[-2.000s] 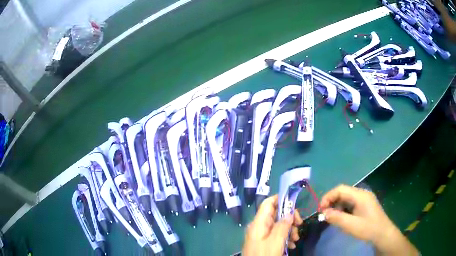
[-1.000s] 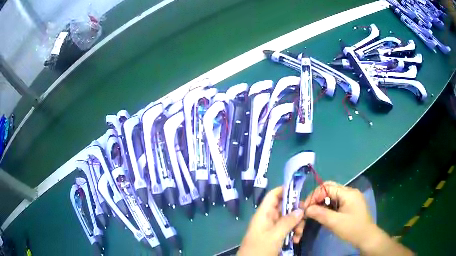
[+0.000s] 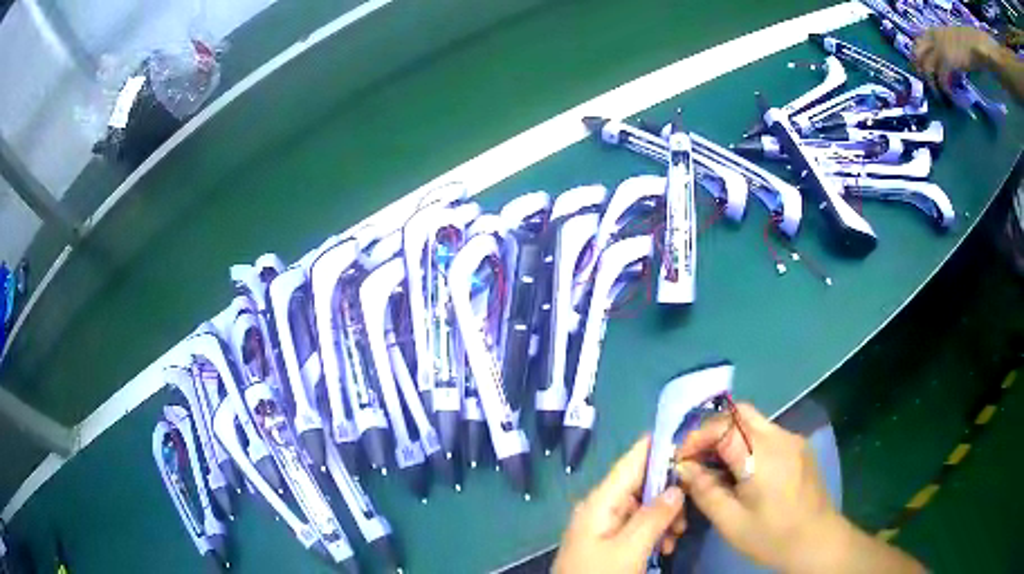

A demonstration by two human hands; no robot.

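Observation:
A white bent pen unit (image 3: 680,406) is held upright at the bench's front edge, its open side showing parts inside. My left hand (image 3: 618,518) grips its lower shaft, which hides the lower end. My right hand (image 3: 755,484) is at the unit's open side, thumb and fingers pinched near the shell. Red lead wires (image 3: 738,424) loop from the bent end over my right fingers, with a small pale connector (image 3: 747,464) at the end. What the right fingertips pinch is hidden.
A dense row of pen units (image 3: 444,325) lies left on the green bench (image 3: 775,325). A looser pile (image 3: 881,157) lies right. Another person's hand (image 3: 949,54) is at more units, top right. A clear plastic bag (image 3: 185,79) lies beyond the white strip (image 3: 539,151).
My right fingers have moved in from the wires to the unit's open side. Another person's hand has come in at top right, and one more unit lies at the back of the pile.

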